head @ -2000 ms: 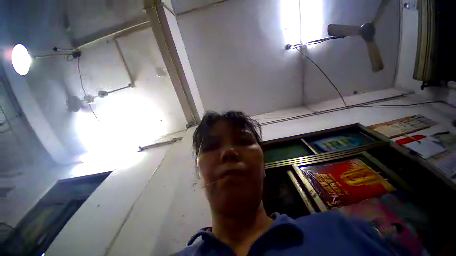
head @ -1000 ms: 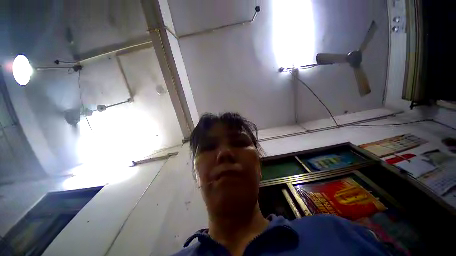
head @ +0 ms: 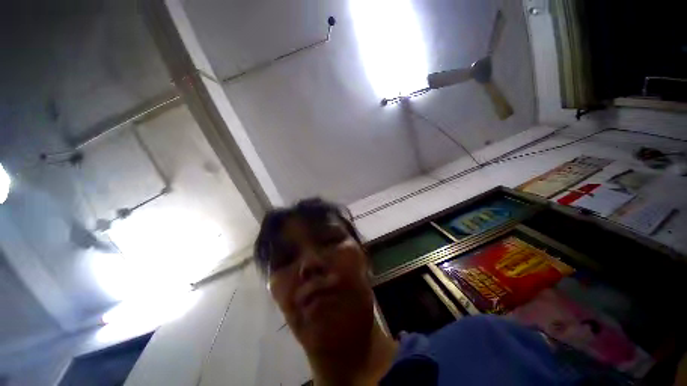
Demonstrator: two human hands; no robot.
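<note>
A person in a blue collared shirt point(head: 482, 350) is nearest in front of the camera, seen from below at the bottom middle. The camera points up at the ceiling. Neither my left hand nor my right hand is in the picture. No bench, tool or work part shows.
A ceiling fan point(head: 480, 71) and a bright ceiling light point(head: 390, 47) are above. Behind the person is a dark-framed cabinet or door point(head: 410, 252) with a red and yellow poster point(head: 508, 268). Papers point(head: 595, 197) hang on the wall at the right.
The view has tilted and shifted, so the fan and lights have moved left in the picture. The person's head now stands lower and further left. More wall shows at the right.
</note>
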